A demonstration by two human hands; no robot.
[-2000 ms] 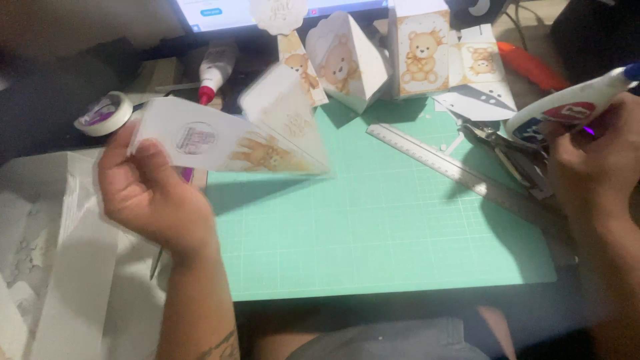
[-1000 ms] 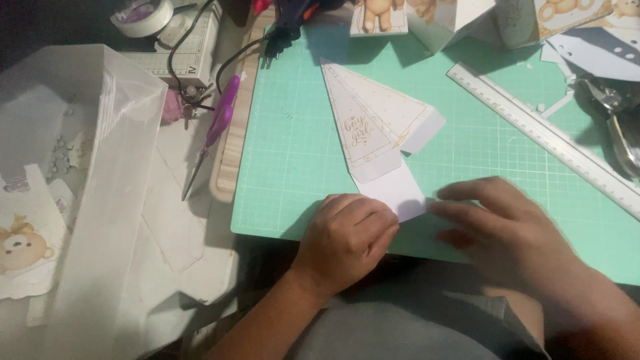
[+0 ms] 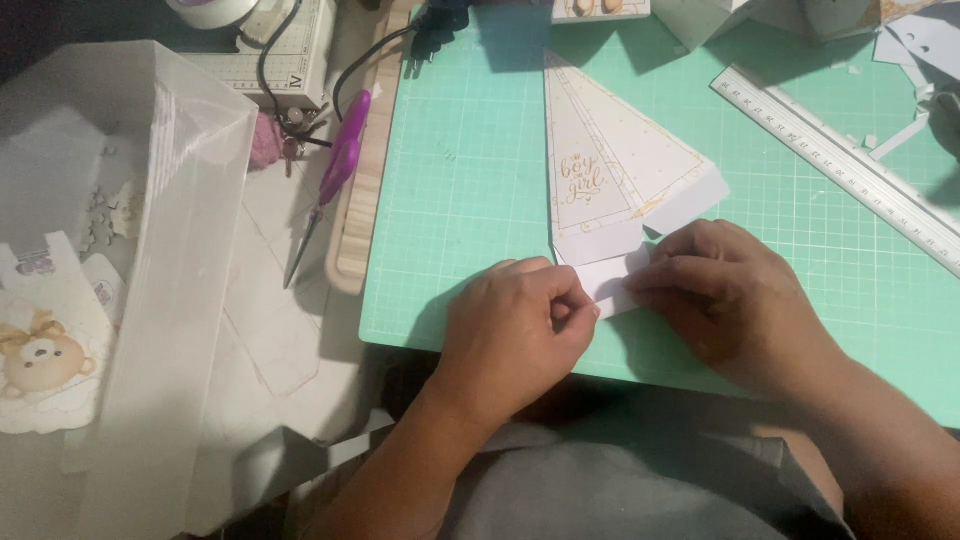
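Observation:
A printed cardstock cutout [image 3: 589, 180] with long triangular panels and white flaps lies on the green cutting mat [image 3: 465, 187]. Gold lettering and dashed borders decorate its panels, and their points face away from me. My left hand [image 3: 517, 330] pinches the near left corner of the white end flap [image 3: 600, 281] between thumb and index finger. On the flap's right side, my right hand [image 3: 727, 300] grips the edge with its fingertips. Part of the flap is hidden under the fingers of both hands.
A metal ruler [image 3: 840, 165] lies slanted at right, near paper scraps [image 3: 900, 135]. Purple-handled scissors [image 3: 341, 165] rest left of the mat, beside a translucent plastic bin [image 3: 180, 300] holding bear cutouts. A black plug [image 3: 435, 30] and paper boxes [image 3: 697, 19] stand at the far edge.
Two seconds ago my left hand held the cutout up and my right hand held a glue bottle. The cutout now lies on the mat, and the bottle has left my right hand. The view has tilted down.

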